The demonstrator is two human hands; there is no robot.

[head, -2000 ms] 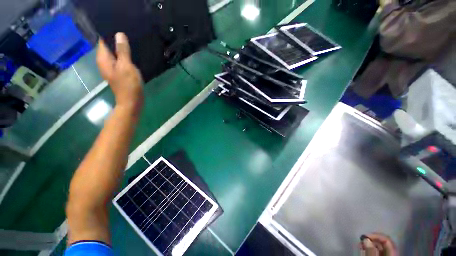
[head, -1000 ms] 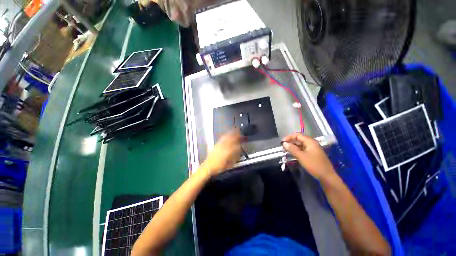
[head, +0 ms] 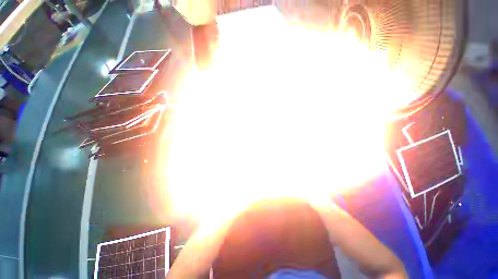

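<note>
An intense white glare fills the middle of the view and hides the light box, the panel on it and most of the bench instrument. Only a pale top edge of the instrument [head: 251,17] shows at the glare's upper rim. My two forearms reach up from the bottom into the glare. Both my hands are hidden in it, so their fingers and anything in them cannot be seen.
Several solar panels [head: 128,83] lie overlapping on the green conveyor belt [head: 57,190] at left. Another panel [head: 134,256] lies at lower left. A blue crate [head: 377,218] at right holds loose panels [head: 431,162]. A large round fan [head: 431,49] stands at upper right.
A blinding glare has appeared over the light box, where the black panel back, test leads and both my hands showed a second ago. The earlier raised panel was by then face down on the box.
</note>
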